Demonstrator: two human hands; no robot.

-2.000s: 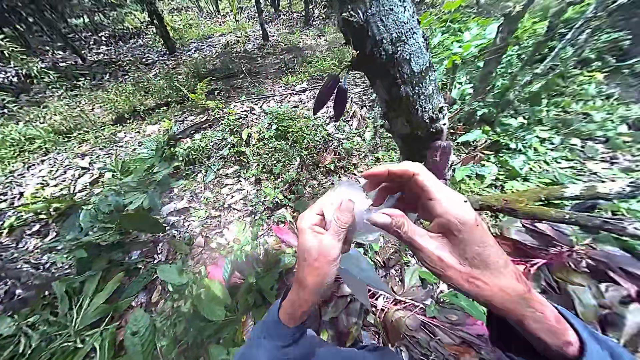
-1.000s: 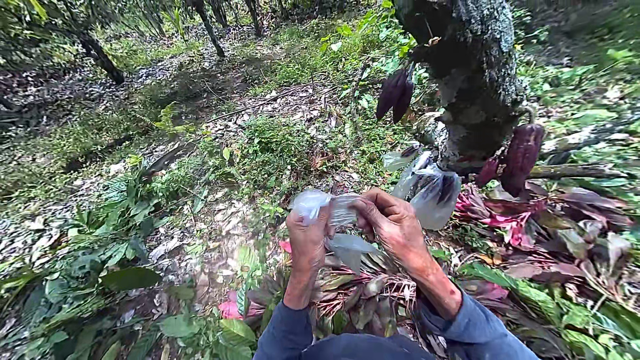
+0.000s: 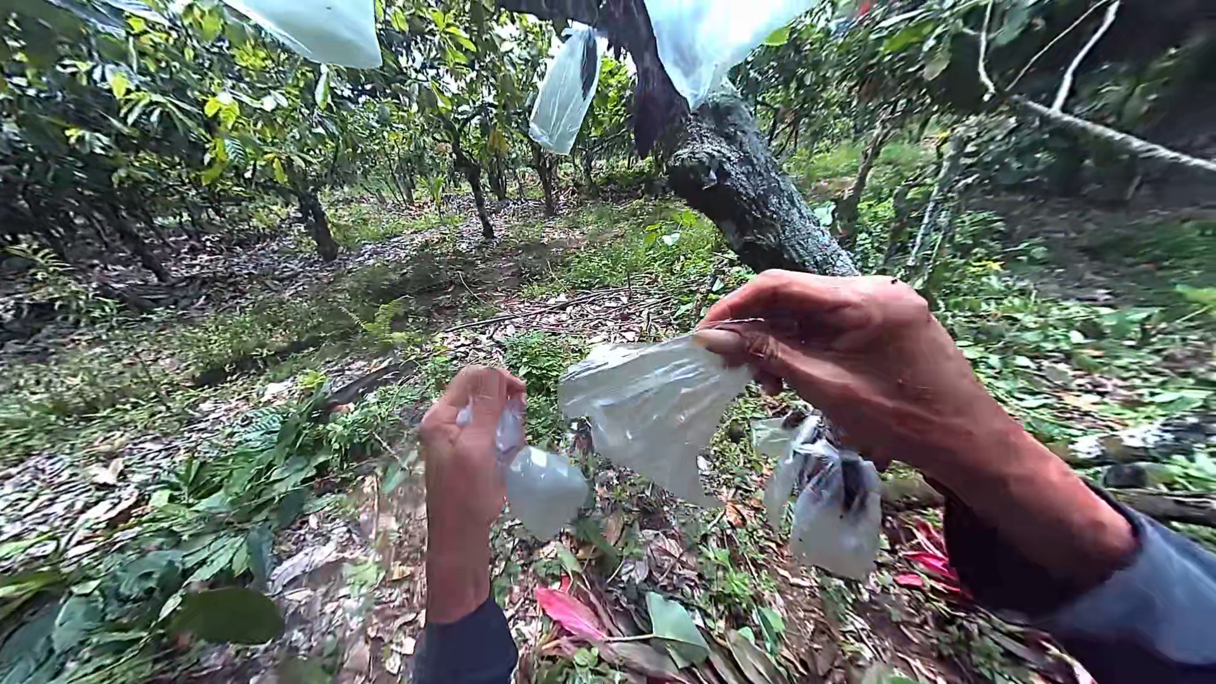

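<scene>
My right hand (image 3: 845, 361) pinches the upper edge of a translucent plastic bag (image 3: 655, 408) between thumb and fingers; the bag hangs spread out to the left of the fingertips. Lower and to the left, my left hand (image 3: 470, 442) is closed around bunched clear plastic (image 3: 546, 489), part of which bulges out at its right side. Beyond and below my right hand hangs a bagged dark cacao pod (image 3: 841, 508). Another bag around a dark pod (image 3: 567, 90) hangs from the tree at the top centre.
A leaning, lichen-covered cacao trunk (image 3: 760, 195) stands behind my right hand. Large plastic bags (image 3: 717, 33) hang across the top. A bare branch (image 3: 1111, 133) reaches in at the right. Leaf litter, green plants and a pink leaf (image 3: 570, 613) lie below; more trees stand behind.
My hands, together around the plastic before, are now apart, with an opened-out bag hanging from the right one. The view has tilted up, bringing bags overhead into sight.
</scene>
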